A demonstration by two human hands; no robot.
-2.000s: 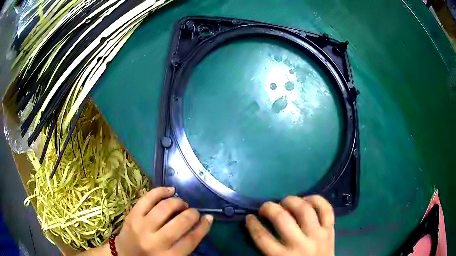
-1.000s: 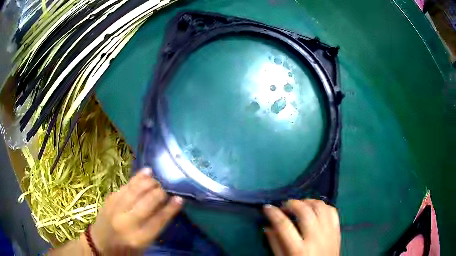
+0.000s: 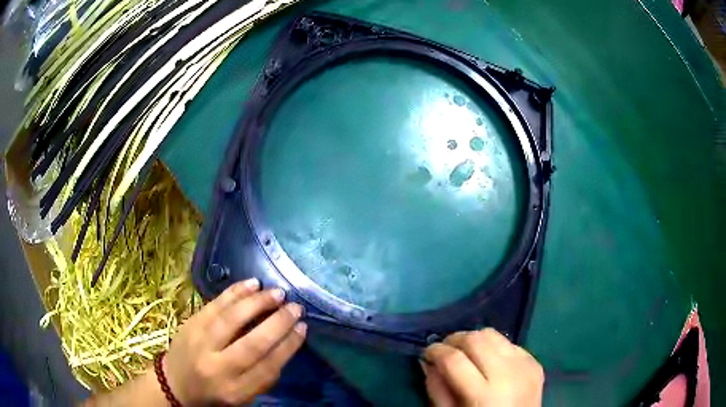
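Note:
A black plastic frame with a large round opening lies on the green table, turned slightly, its lower edge towards me. My left hand rests on the frame's lower left edge, with the fingertips on the rim. My right hand is at the lower right edge, thumb and fingers pinched together at the rim. Whether a thin foam strip lies under my fingers cannot be made out. A red bead bracelet is on my left wrist.
A bundle of black and pale yellow strips lies at the upper left. Curly yellow liner waste fills a cardboard box at the lower left. Part of another black frame lies over pink at the lower right. The green table reflects light.
The frame has shifted left and turned clockwise, its lower left corner now further left and higher. My left hand has moved left with it. My right hand's fingers have closed together at the edge.

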